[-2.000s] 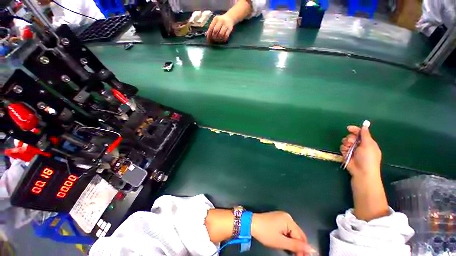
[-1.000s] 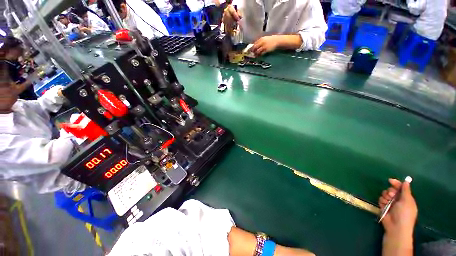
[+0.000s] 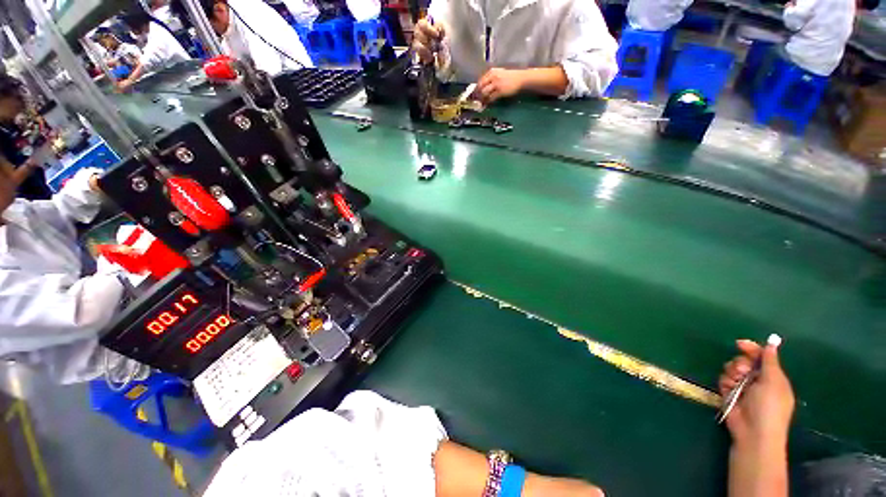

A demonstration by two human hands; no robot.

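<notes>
My right hand is at the lower right, above the green bench, closed around thin metallic tweezers. A small white tip shows at a fingertip. My left hand is mostly cut off by the bottom edge; only the wrist with a beaded bracelet and blue band and the back of the hand's edge show, its fingers hidden. The black toggle clamp fixture stands at the left with red handles. A grey-faced display module sits on its front nest.
A digital readout and white instruction label are at the fixture's front. A small device lies on the green belt. A person in white works across it; another person's sleeve is left. Blurred trays are lower right.
The view first swung up and left, lowering both hands in the picture and cutting off my left hand, then shifted slightly. My right hand still holds the tweezers. The readout changed from 00.18 to 00.17.
</notes>
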